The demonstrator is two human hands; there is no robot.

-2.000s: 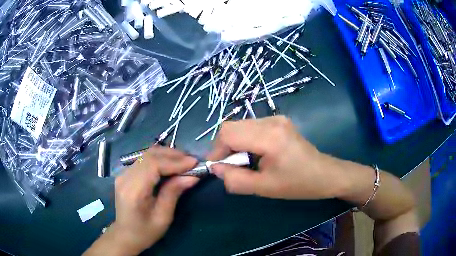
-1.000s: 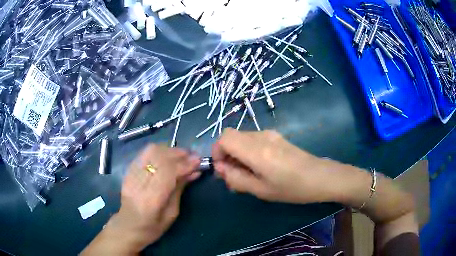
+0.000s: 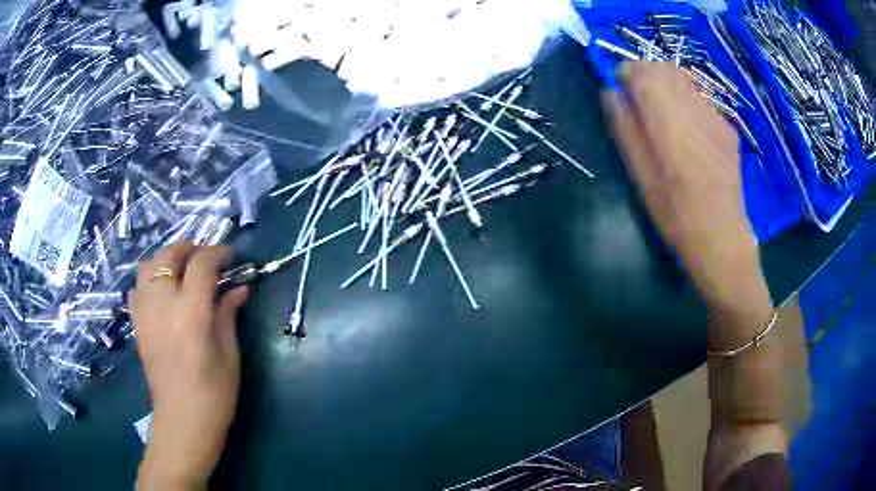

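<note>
My left hand [image 3: 187, 336] is low over the table at the left, beside the bag of metal tubes [image 3: 125, 211]. Its fingertips meet a rod core [image 3: 307, 247] with a darker end by them; whether they grip it is hidden. My right hand [image 3: 687, 163] is blurred and reaches over the near blue bin [image 3: 778, 206], its fingers at the bin's left edge; I cannot tell whether it holds anything. A loose pile of rod cores [image 3: 423, 182] lies at the centre. One rod core with a dark end [image 3: 295, 326] points toward me.
An open clear bag of white sleeves [image 3: 413, 48] is at the top centre. A second blue bin with metal parts [image 3: 816, 105] stands at the far right. A white label [image 3: 50, 225] is on the left bag. A pale slip [image 3: 144, 428] is partly behind my left wrist.
My hands have parted from the silvery piece at the centre. My left hand has moved left to the bag, my right hand up and right to the blue bin. The whole view has shifted slightly.
</note>
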